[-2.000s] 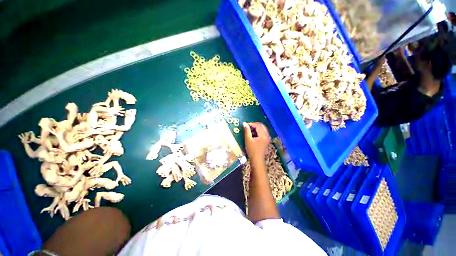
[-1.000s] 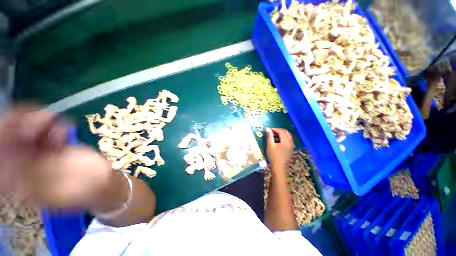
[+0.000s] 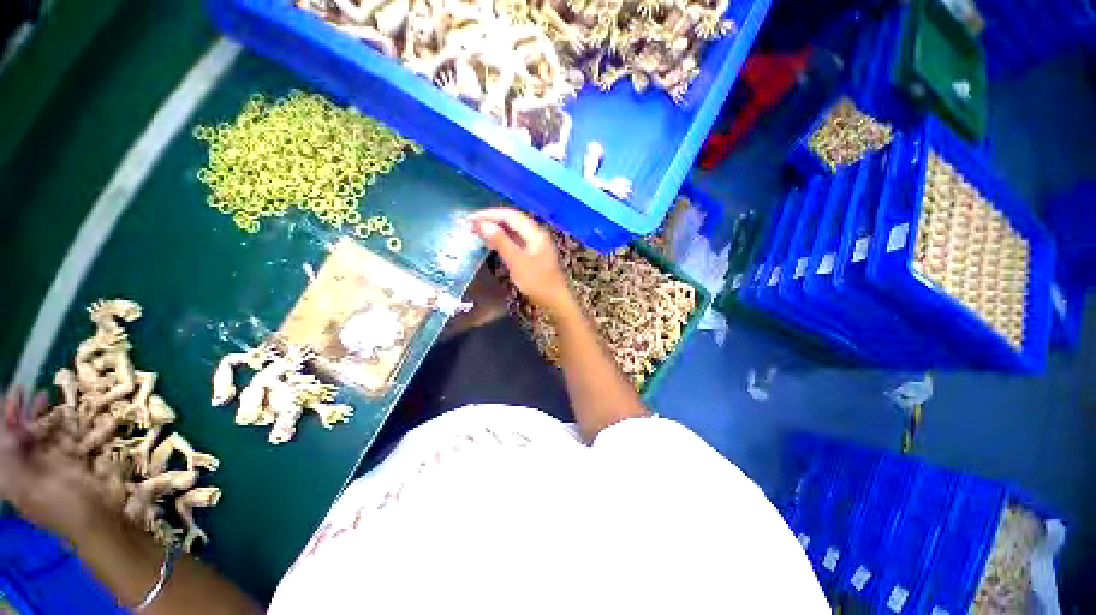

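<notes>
Beige figure limbs lie in a loose heap (image 3: 130, 415) on the green bench at left. My left hand (image 3: 46, 463) is blurred at the left picture edge, over or beside this heap; whether it holds anything cannot be told. A smaller group of limbs (image 3: 279, 390) lies beside a tan pad (image 3: 315, 303) with a white wad (image 3: 370, 334) on it. Small yellow rings (image 3: 295, 150) form a flat pile above the pad. My right hand (image 3: 519, 246) is at the bench edge, right of the pad, fingers bent; nothing can be made out in it.
A blue tote (image 3: 481, 138) of beige parts stands beyond the rings. A lower bin (image 3: 643, 318) of small parts is under my right forearm. Stacked blue trays (image 3: 841, 246) stand on the floor at right, more (image 3: 895, 529) at lower right. A blue container (image 3: 48, 565) is at lower left.
The view has turned to the right. My left hand, a second ago raised close to the camera, is now lower at the heap of limbs. My right hand's fingers look less tightly curled.
</notes>
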